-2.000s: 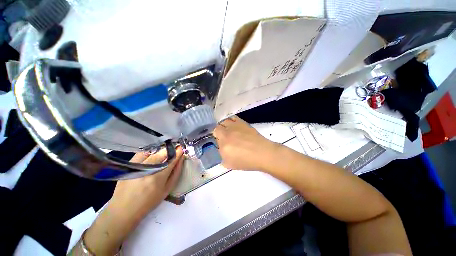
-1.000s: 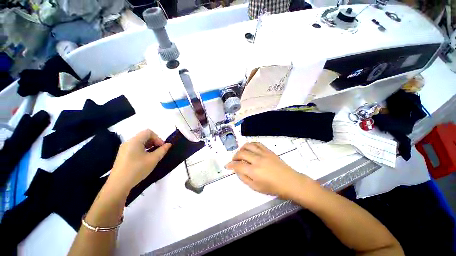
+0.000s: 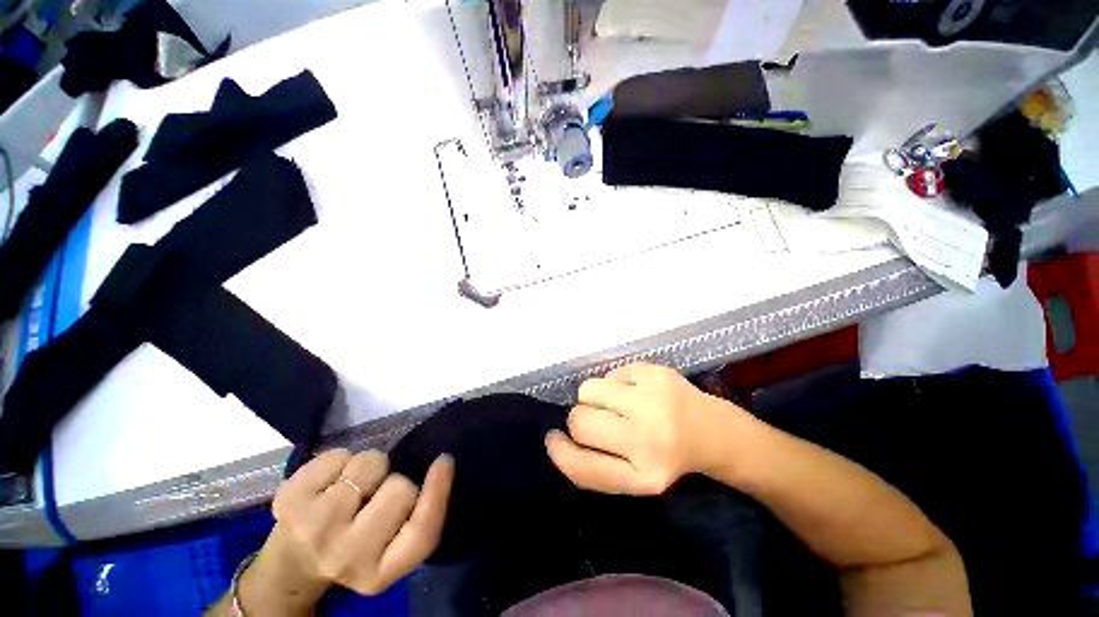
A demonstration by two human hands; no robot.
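Note:
A black fabric piece (image 3: 494, 452) is held between my two hands over the lap, at the table's front edge. My left hand (image 3: 362, 518) grips its left end and my right hand (image 3: 627, 428) grips its right end. Its lower part merges with dark cloth below, so its outline is hard to tell. The presser foot (image 3: 571, 142) of the white sewing machine stands behind, with no cloth seen under it. A flat black stack (image 3: 723, 160) lies right of the foot.
Loose black cut pieces (image 3: 235, 229) lie on the left. A ruler strip (image 3: 771, 316) runs along the front edge. Red-and-metal snips (image 3: 924, 181) lie by striped fabric (image 3: 940, 247). A blue crate (image 3: 169, 573) is below left, a red stool (image 3: 1067, 316) right.
Both hands have moved from the needle area down to the table's front edge with a black piece between them. The view has tilted down, and the needle area is free of hands.

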